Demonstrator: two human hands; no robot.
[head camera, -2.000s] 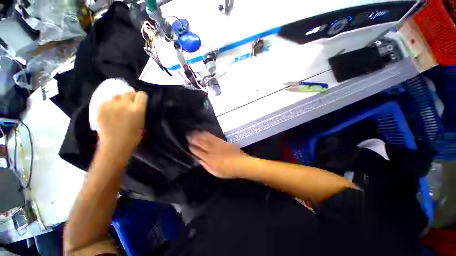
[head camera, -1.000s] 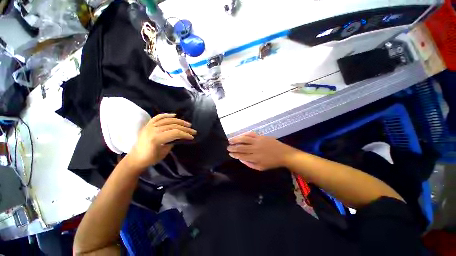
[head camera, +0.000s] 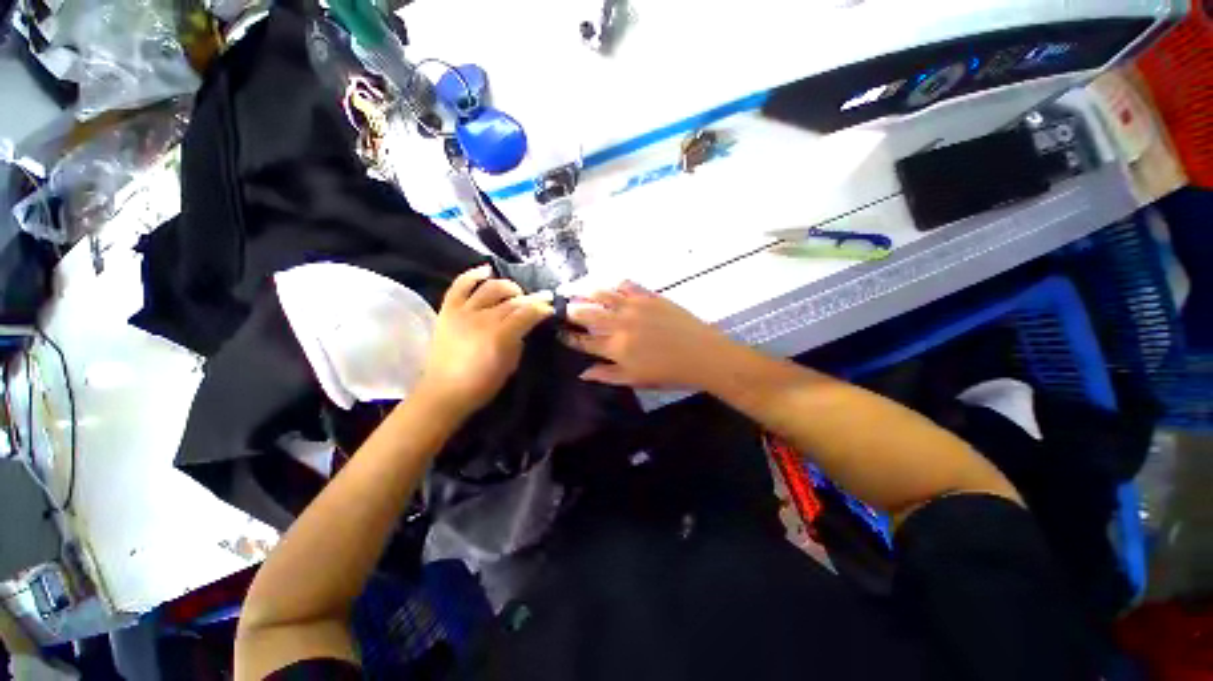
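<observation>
The black garment (head camera: 293, 200) is spread left of the needle and hangs over the table's front edge. A white oval piece (head camera: 357, 330) shows on it, left of my left hand. My left hand (head camera: 479, 335) and my right hand (head camera: 641, 335) meet just in front of the presser foot (head camera: 564, 253). Their fingertips pinch the black cloth edge between them. The white sewing machine (head camera: 692, 67) stands behind. The exact needle point is too small to tell.
Thread snips (head camera: 835, 244) and a flat black box (head camera: 971, 176) lie right of the needle. A printed ruler strip (head camera: 851, 293) runs along the front edge. Blue crates (head camera: 1064, 333) stand below right, a red crate (head camera: 1177, 80) upper right. Clear plastic bags (head camera: 127, 60) lie upper left.
Both hands have moved in towards the needle and now pinch the cloth edge. My left hand has left the white piece, which lies uncovered. The cloth's front edge has shifted.
</observation>
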